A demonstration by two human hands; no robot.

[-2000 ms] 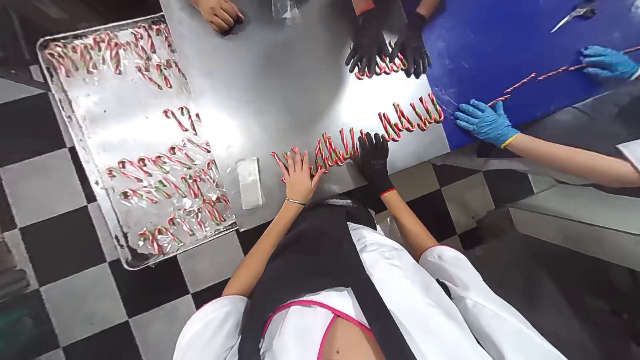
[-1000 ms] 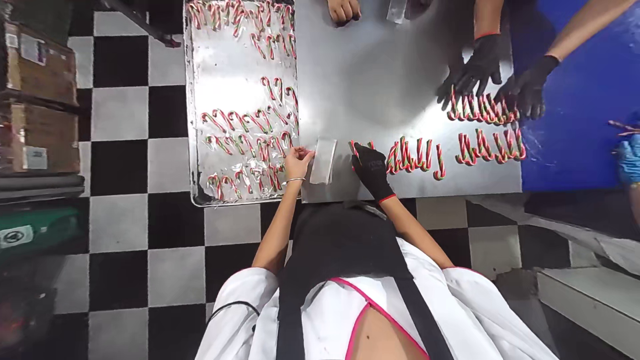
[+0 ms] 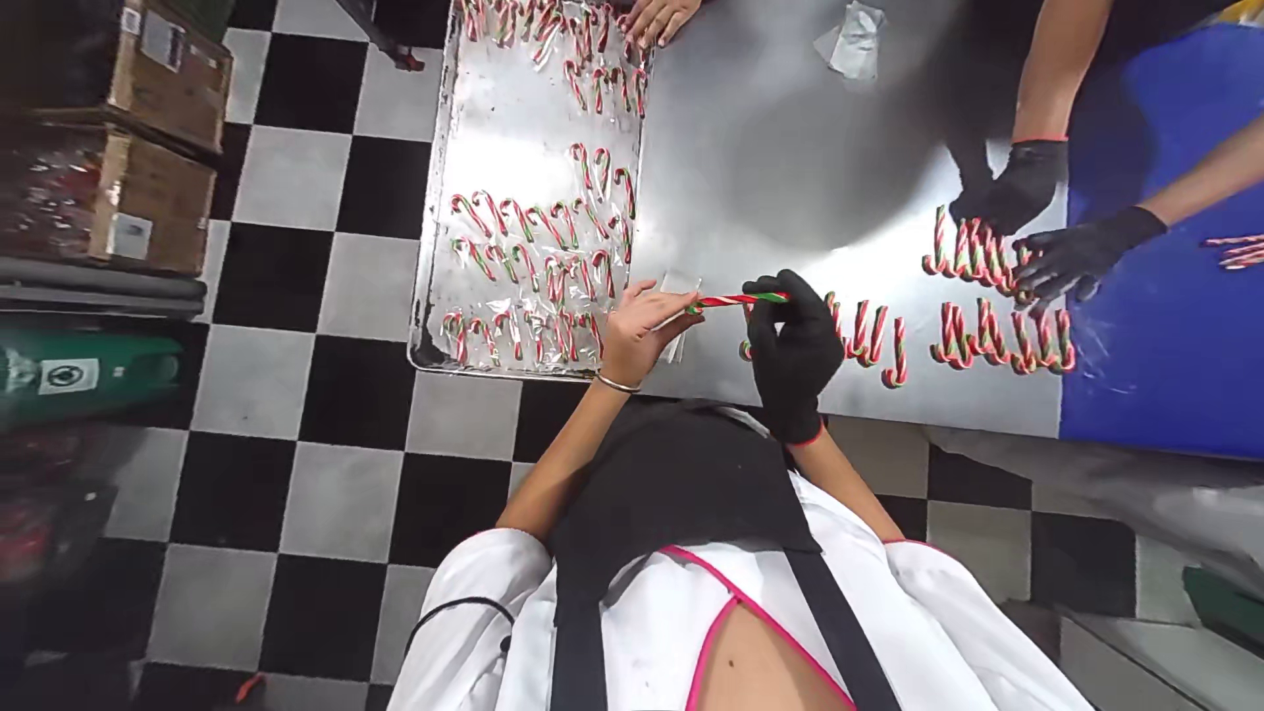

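A red, white and green candy cane (image 3: pixel 736 299) spans level between my hands above the steel table's near edge. My bare left hand (image 3: pixel 647 331) holds its left end between thumb and fingers. At its right end, my black-gloved right hand (image 3: pixel 795 346) grips it. Under and beside my left hand lies a stack of clear plastic sleeves (image 3: pixel 679 286), partly hidden. Unwrapped candy canes (image 3: pixel 864 333) lie on the table just right of my right hand. Wrapped candy canes (image 3: pixel 513 331) lie in rows on the metal sheet tray (image 3: pixel 427 286) to the left.
A co-worker's black-gloved hands (image 3: pixel 1022 188) touch another row of candy canes (image 3: pixel 973 252) at the right. Another person's bare hand (image 3: pixel 662 18) is by the tray's top edge. More sleeves (image 3: pixel 855 41) lie farther back. A blue surface (image 3: pixel 1175 365) adjoins the steel table at right.
My left hand was at the tray's right edge a second ago and is now on the candy cane. My right hand has lifted from the row with that cane. The view has shifted left.
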